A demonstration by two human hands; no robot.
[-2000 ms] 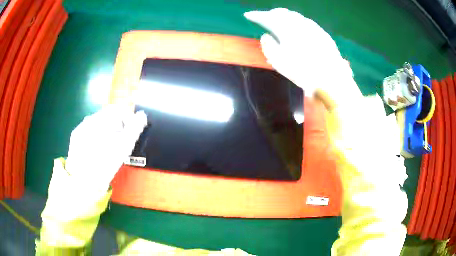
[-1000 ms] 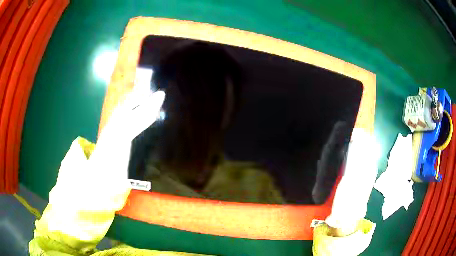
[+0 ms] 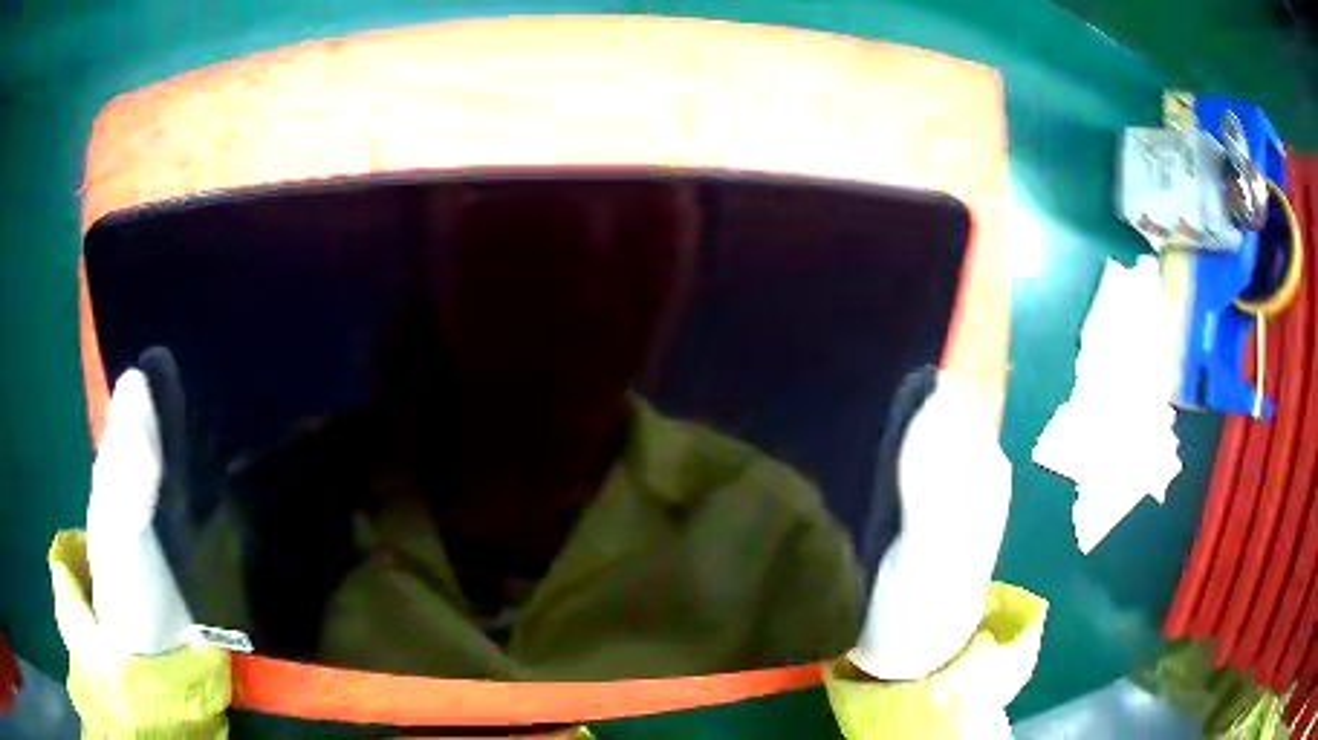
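Note:
A tablet (image 3: 549, 333) with a glossy black screen faces up and looks large and close, over an orange-red foam tray (image 3: 578, 94). The screen reflects a yellow smock and a dark head shape. My white-gloved left hand (image 3: 130, 521) grips the tablet's left edge, near a small white label (image 3: 221, 638). My white-gloved right hand (image 3: 940, 521) grips its right edge. Both thumbs lie along the edges; my other fingers are hidden. I cannot tell how far the tablet is off the tray.
A blue tape dispenser (image 3: 1221, 340) stands at the right on the green worktop (image 3: 1055, 578). A small whitish container (image 3: 1174, 181) is beside it, with a crumpled white cloth or paper (image 3: 1113, 412) nearer me. Orange-red foam trays (image 3: 1258, 535) are stacked at the far right.
The tablet now looks larger and closer, and its screen glare is gone. My left hand has moved from over the screen to the left edge. My right hand has come down to the right edge.

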